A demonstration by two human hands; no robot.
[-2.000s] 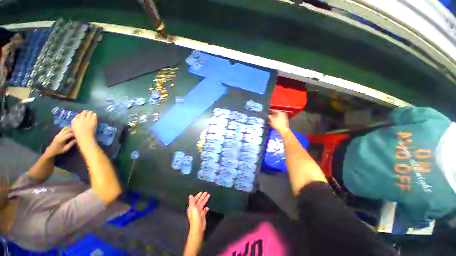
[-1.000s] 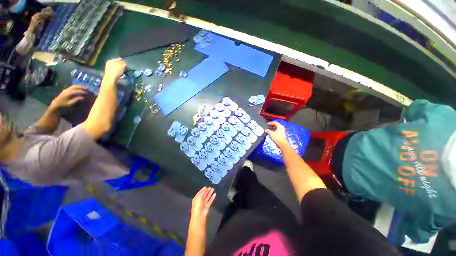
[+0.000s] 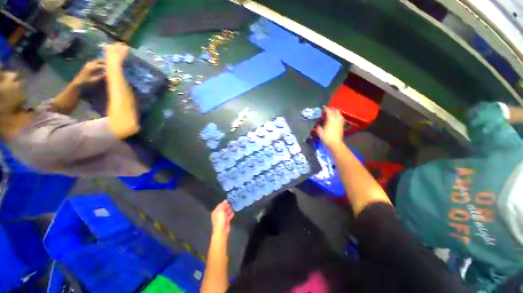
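Note:
Rows of pale blue housings (image 3: 261, 163) lie on a black carrying board (image 3: 275, 196) at the bench's near edge. My left hand (image 3: 222, 216) is bare, its fingers closed at the board's near left corner; the grip underneath is hidden. My right hand (image 3: 331, 130) is bare and off the board, fingers apart, over the bench's right edge beside a small group of loose housings (image 3: 311, 113). Another small group of housings (image 3: 212, 135) lies beyond the board's left end. Small gold metal pieces (image 3: 241, 118) lie just behind the rows.
Blue mat strips (image 3: 238, 83) lie behind the board, with more gold pieces (image 3: 217, 47) further back. A person (image 3: 69, 134) works at the left. Another person in a green top (image 3: 459, 194) is at the right. Red stool (image 3: 355, 103) and blue totes (image 3: 86, 229) stand by the bench.
The board of housings has turned, its right end now further from me. My left hand has come up to its near corner. My right hand has left its right corner and moved forward.

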